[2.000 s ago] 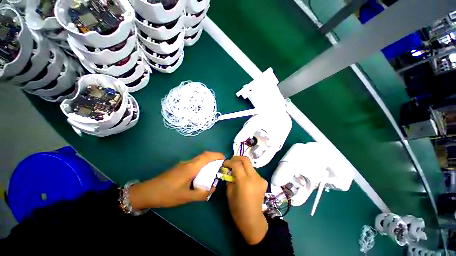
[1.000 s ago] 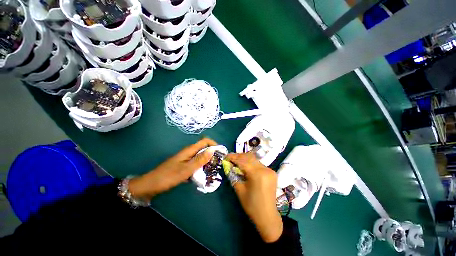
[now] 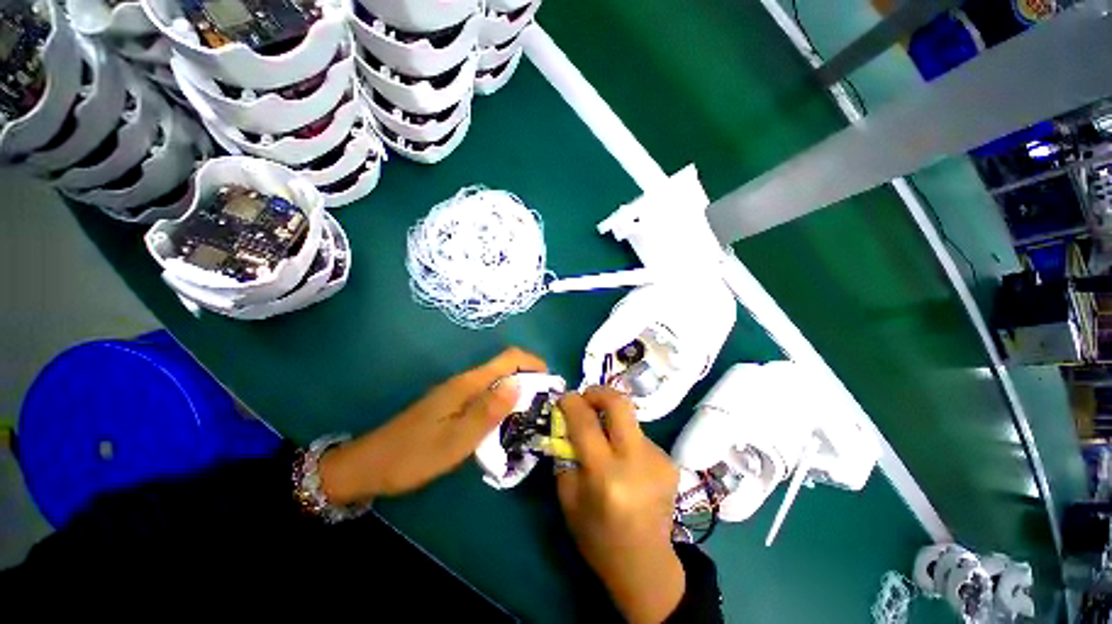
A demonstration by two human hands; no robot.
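Observation:
My left hand (image 3: 427,429) holds a white front housing (image 3: 494,453) by its rim, its open side with the dark circuit board (image 3: 527,429) facing up. My right hand (image 3: 620,475) grips a short yellow tool (image 3: 561,434) over the board's right side; its tip is hidden by the fingers. A white camera body (image 3: 665,347) lies just beyond my right hand, its round opening showing a small dark round piece. A second camera body (image 3: 744,427) lies to the right, with wires hanging from its opening beside my right wrist.
Stacked front housings (image 3: 262,98) stand at the upper left, with a shorter stack (image 3: 238,244) in front. A pile of sealing rings (image 3: 478,256) lies mid-bench. A pale rail (image 3: 780,329) and grey upright (image 3: 902,134) edge the bench. A blue stool (image 3: 134,427) is at lower left.
The housing has turned from edge-on to showing its board. My right hand has shifted and still holds the yellow tool at the board. The view has moved slightly.

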